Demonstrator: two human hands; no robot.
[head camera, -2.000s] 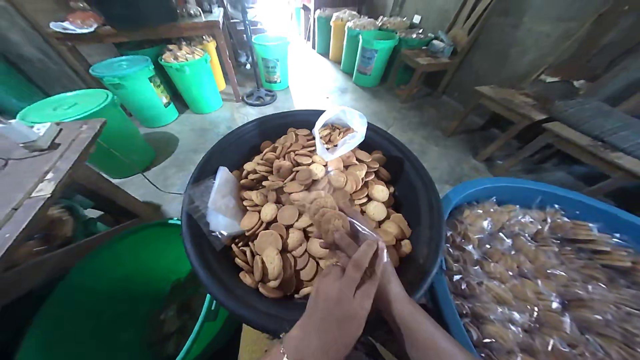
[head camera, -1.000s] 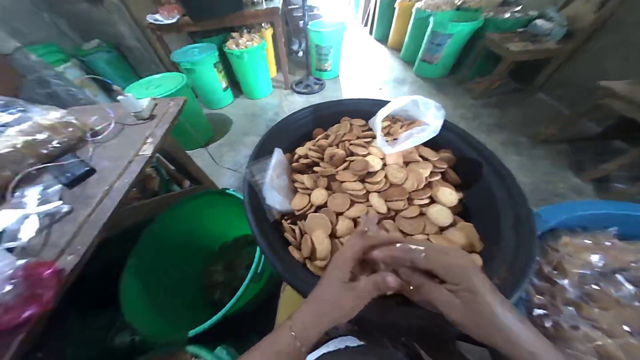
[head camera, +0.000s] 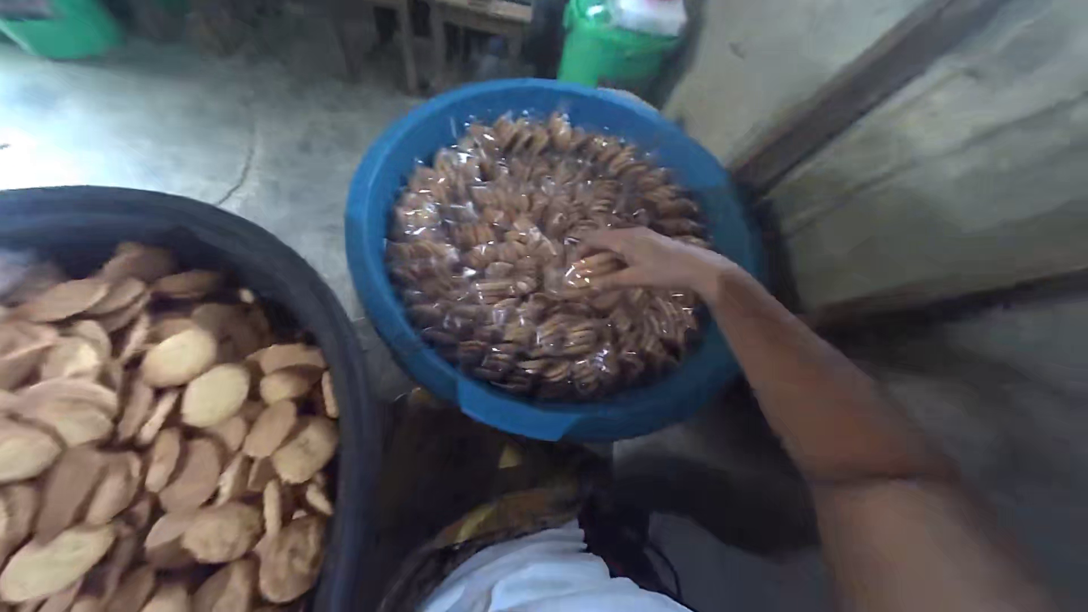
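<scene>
A blue plastic tub (head camera: 544, 418) is filled with clear plastic packets of round biscuits (head camera: 510, 255). My right hand (head camera: 650, 259) reaches over the tub from the right, its fingers curled round one packet of biscuits (head camera: 592, 268) near the middle of the pile. At the left is a large black basin (head camera: 340, 365) heaped with loose, flat, round brown biscuits (head camera: 195, 459). My left hand is out of view.
A green bucket (head camera: 616, 42) stands behind the blue tub, by a wooden bench (head camera: 484, 10). Another green container (head camera: 64, 30) is at the upper left. A wall with a dark beam (head camera: 850, 93) rises at the right.
The view has swung right to the blue tub. My hands were together over the black basin; my right hand is now at the packets in the tub, and my left has left the view.
</scene>
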